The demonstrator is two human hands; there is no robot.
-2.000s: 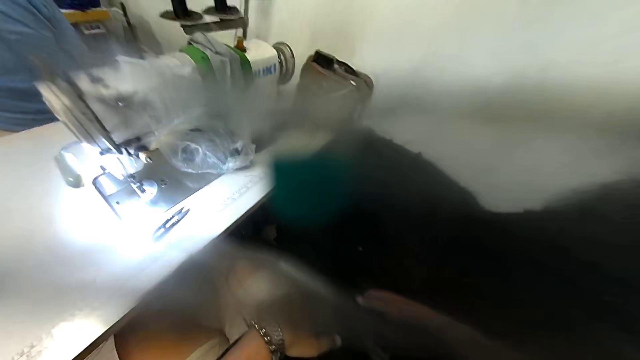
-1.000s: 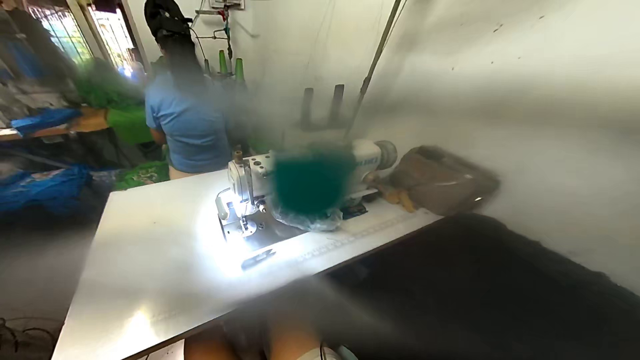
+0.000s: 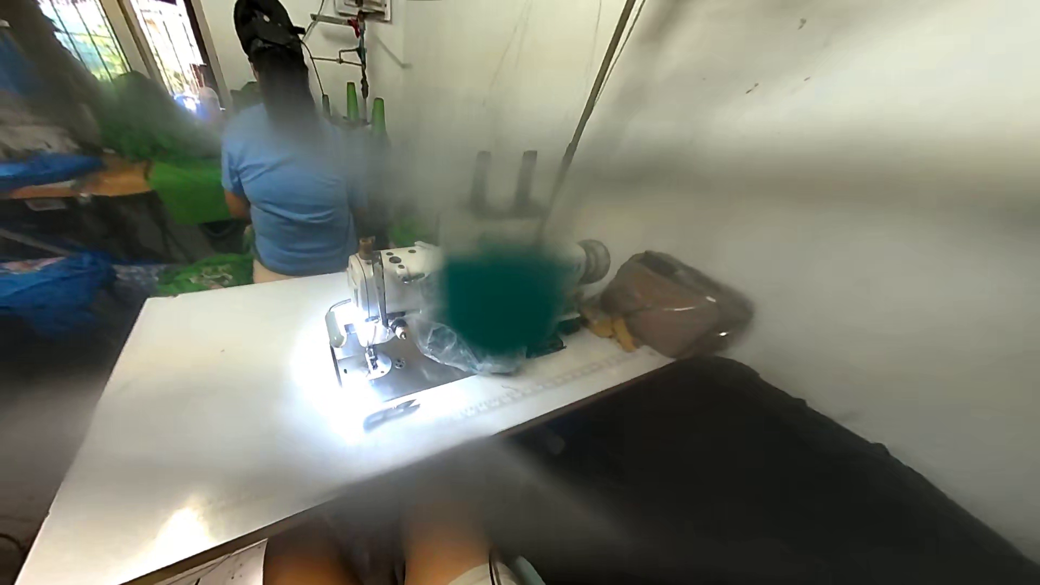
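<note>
Neither of my hands can be made out. Blurred bare skin (image 3: 443, 544) shows at the bottom edge, with a thin dark band beside it; whether it is an arm or a leg is unclear. Dark cloth (image 3: 731, 471) fills the lower right, below the table's front edge. A white industrial sewing machine (image 3: 406, 268) stands on the white table (image 3: 219, 390), its lamp lit over the needle plate and presser foot. Clear plastic (image 3: 455, 349) lies against the machine. Small thread snips (image 3: 392, 414) rest on the tabletop before it. A teal blur (image 3: 504, 301) hides part of the machine.
A brown plastic-wrapped bundle (image 3: 674, 305) sits at the table's right end, by the wall. Beyond the table is a person in a blue shirt (image 3: 292, 187), back turned. Green cloth (image 3: 191, 187) and blue plastic (image 3: 61, 284) lie at the left. Green thread cones (image 3: 378, 118) stand behind.
The view has swung up and back, bringing more of the room in. A blurred hand with a chain bracelet, low in the oldest frame, can no longer be made out.
</note>
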